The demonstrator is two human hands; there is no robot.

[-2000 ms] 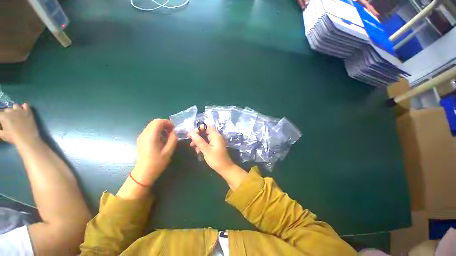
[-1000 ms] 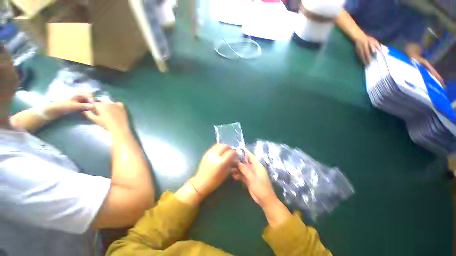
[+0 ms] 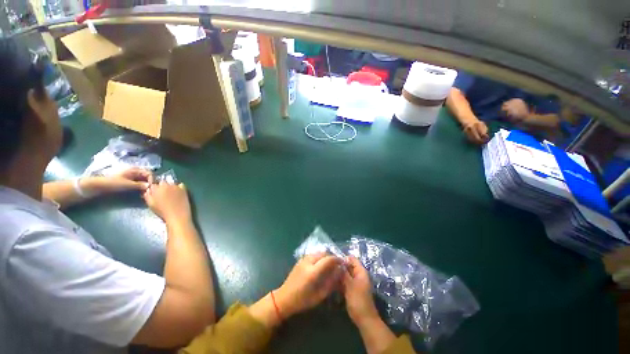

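My left hand (image 3: 309, 282) and my right hand (image 3: 356, 287) meet at the lower middle of the view. Their fingers pinch one small clear plastic bag (image 3: 317, 241), whose upper part sticks up beyond my left fingers. What is in this bag is hidden by my fingers. A pile of overlapping shiny clear bags (image 3: 414, 287) with dark contents lies on the dark green bench just right of my right hand.
A person in white (image 3: 76, 266) works at left beside more clear bags (image 3: 124, 155). An open brown carton (image 3: 197, 93) stands behind a pale post. A white cable (image 3: 330, 131), a white roll (image 3: 423, 93), blue-and-white booklets (image 3: 546, 173) and another person's arm (image 3: 468, 114) are across the bench.
The view has tilted up and turned left, so the carton, roll and shelf now show. The held bag, upright one second ago, now leans to the left. The booklets no longer have hands on them.
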